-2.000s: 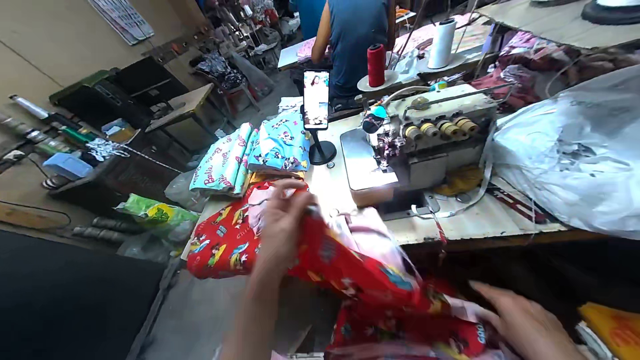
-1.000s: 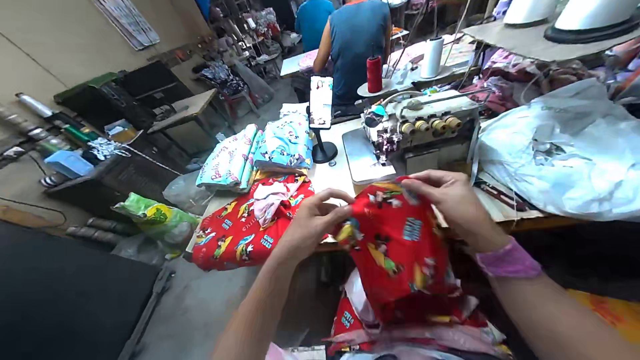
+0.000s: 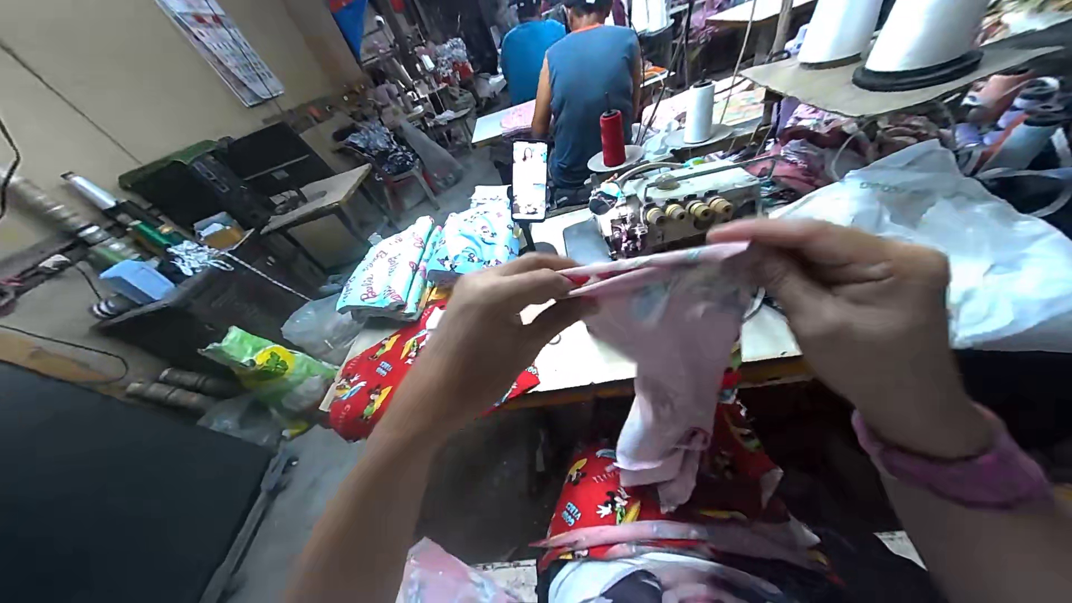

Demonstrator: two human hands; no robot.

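Note:
A piece of pink printed fabric [image 3: 670,360] hangs stretched between my hands in front of the sewing table. My left hand [image 3: 511,322] pinches its left upper edge, where some red shows. The right upper corner is pinched by my right hand [image 3: 846,310], which has a pink band at the wrist. Below, red cartoon-print fabric [image 3: 586,502] lies over my lap. More red cartoon-print fabric [image 3: 377,377] rests on the table's left end. Just beyond my hands stands an overlock sewing machine [image 3: 670,205] with several tension dials.
Folded light-blue printed fabrics [image 3: 394,268] lie by a phone on a stand [image 3: 529,180]. Red thread [image 3: 612,138] and white thread [image 3: 698,113] stand behind the machine. A white plastic bag [image 3: 946,243] covers the right side. Two people [image 3: 586,92] sit farther back.
The red fabric held up between my hands one second ago has given way to the pink fabric, held higher and stretched sideways. My hands are farther apart.

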